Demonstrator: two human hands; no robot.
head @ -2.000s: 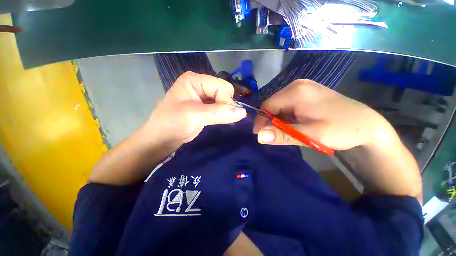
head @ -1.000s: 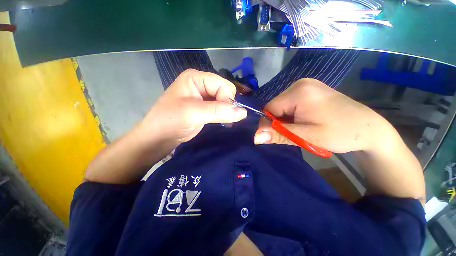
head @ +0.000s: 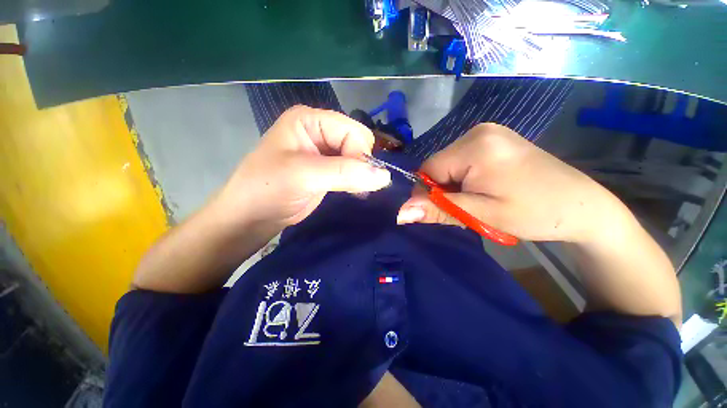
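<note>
My right hand (head: 510, 187) holds small scissors with red-orange handles (head: 470, 218). Their thin silver blades point left and reach the fingertips of my left hand (head: 315, 163). My left thumb and forefinger are pinched on a small thing, mostly hidden; only a tiny silvery bit shows at the fingertips, so I cannot tell what it is. Both hands are above my lap, in front of the bench edge. A pile of grey-white ribbon cables (head: 510, 36) lies on the green bench mat, with blue and silver connectors (head: 453, 56) at its left side.
The green bench mat (head: 199, 48) spans the top, its edge just beyond my hands. A yellow floor area (head: 72, 183) is at the left. A blue bar (head: 650, 119) shows under the bench at the right. Striped trouser legs and a blue object are below the edge.
The scissors' handles have shifted slightly left and up, and the right thumb has moved a little left. The left hand stays pinched with only a slight shift.
</note>
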